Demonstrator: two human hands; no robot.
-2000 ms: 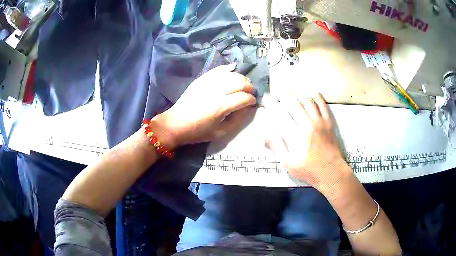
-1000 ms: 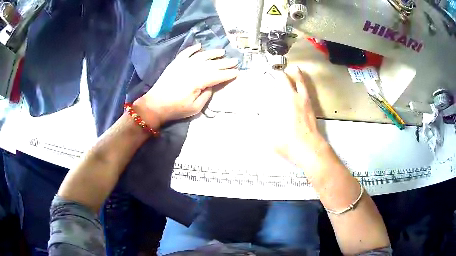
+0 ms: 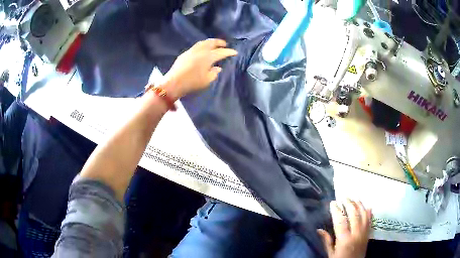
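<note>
A dark navy-grey, shiny garment body (image 3: pixel 242 116) lies across the table left of the sewing machine and runs down over the front edge. My left hand (image 3: pixel 199 65) rests on the cloth at the upper middle, fingers extended; whether it grips any cloth cannot be told. My right hand (image 3: pixel 348 227) is at the front table edge, at the cloth's lower right border, fingers curled; its lower part is near the picture's edge and its hold is unclear. The presser foot area (image 3: pixel 318 108) is right of the cloth, with no hand at it.
The cream machine (image 3: pixel 393 75) with HIKARI lettering stands at right. A red and black pouch (image 3: pixel 386 117) and slim green and yellow tools (image 3: pixel 407 169) lie on its bed. A bright blue bar (image 3: pixel 287 33) overhangs the cloth. The white table (image 3: pixel 186 146) has a printed ruler edge.
The view has turned left. My hands have left the needle area: the left is farther up on the cloth, the right is down at the front edge. The cloth now stretches diagonally between them.
</note>
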